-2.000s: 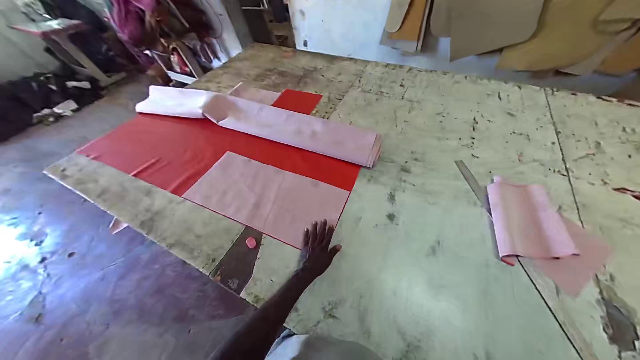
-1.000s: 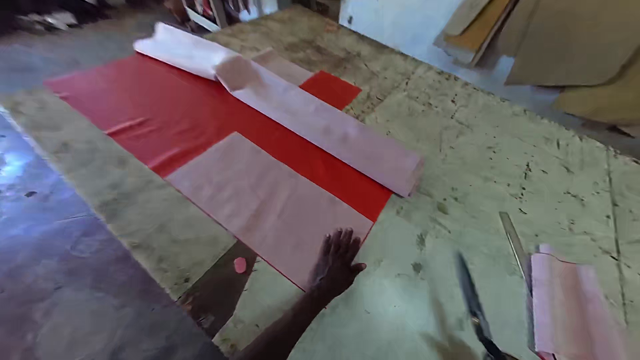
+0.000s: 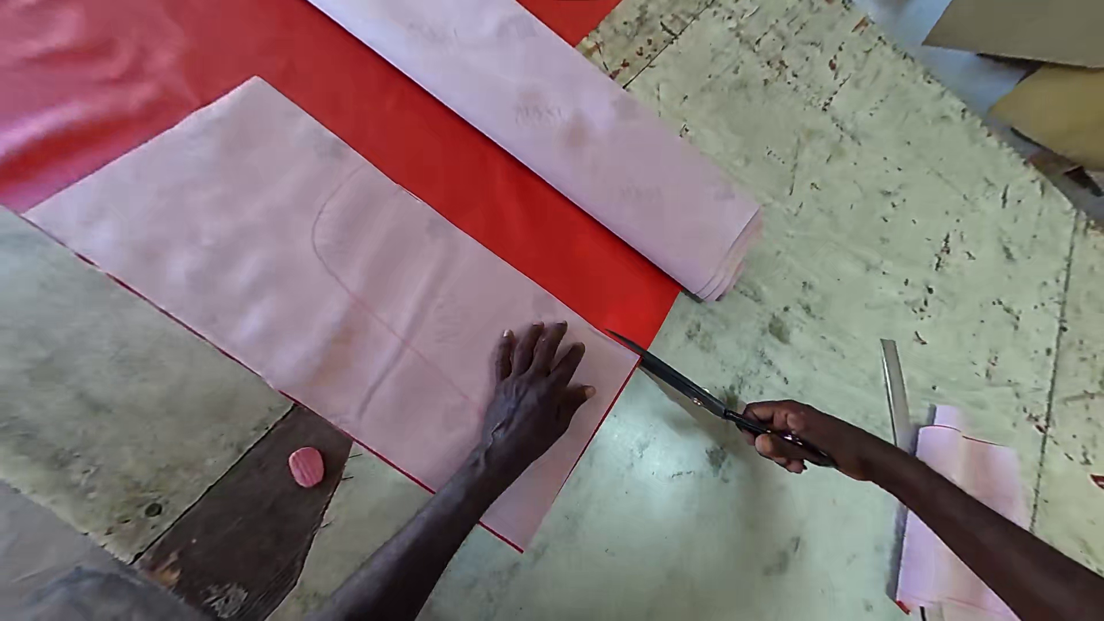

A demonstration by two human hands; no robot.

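My left hand [image 3: 536,392] lies palm down with spread fingers on a pale pink sheet [image 3: 259,224], whose upper face bears a drawn curved line and whose edges show red. Beneath and beyond that sheet spreads glossy red sheet material [image 3: 388,112]. My right hand [image 3: 789,435] grips the handles of long dark shears [image 3: 690,390]; their tips reach the pink sheet's right corner, over the red material. Whether the blades are apart is hard to tell. A pink roll of the material [image 3: 561,129] lies across the red part.
A pink oval piece, perhaps chalk [image 3: 306,467], sits on a dark patch of the worn worktable [image 3: 828,259]. At right, a metal ruler [image 3: 895,388] lies by a folded pink piece [image 3: 962,509]. Brown sheets [image 3: 1026,34] are at the top right.
The right hand has come into view with the shears, whose blades alone showed a second ago at the lower right. They now meet the pink sheet's corner. The view has moved closer.
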